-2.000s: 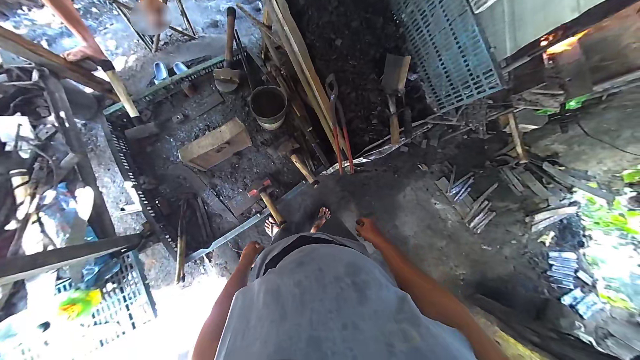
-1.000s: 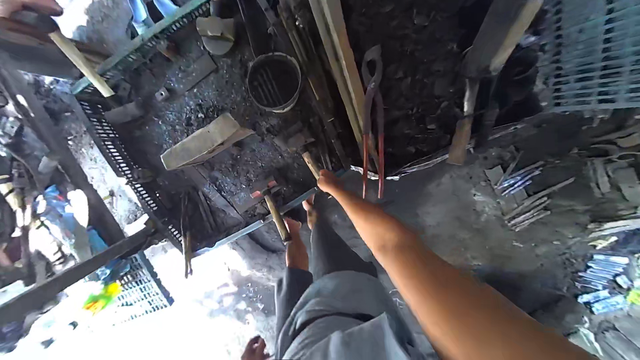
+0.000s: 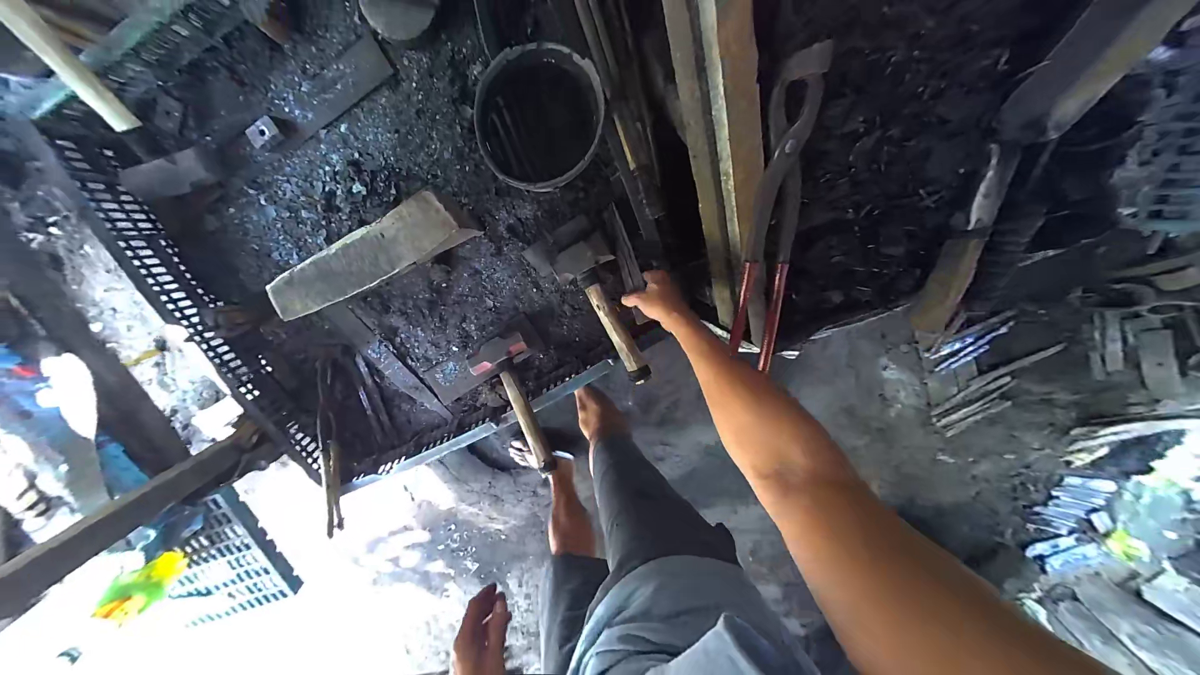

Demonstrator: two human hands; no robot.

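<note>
My right hand (image 3: 659, 298) reaches to the lower edge of the soot-dark work area, its fingers at a dark flat metal piece (image 3: 626, 251); whether it grips that piece, I cannot tell. Just left of it lies a hammer with a wooden handle (image 3: 614, 328). A second hammer, with a red-marked head (image 3: 499, 351), lies farther left, its handle over my foot. Low in the view, my left hand (image 3: 483, 630) hangs with nothing in it. Long tongs with red handles (image 3: 776, 206) lie right of my right hand, beside wooden planks (image 3: 717, 141).
A bucket (image 3: 539, 117) of dark contents stands above the hammers. A tapered block (image 3: 375, 253) lies left of it. A sledgehammer (image 3: 173, 173) is at the upper left. Black crate edging (image 3: 178, 272) bounds the left side. Metal strips (image 3: 980, 398) lie on the ground at right.
My right arm stays stretched forward; the hand has moved from the near hammer's handle to the dark metal piece at its right. My left hand has come further into view. The view has moved closer.
</note>
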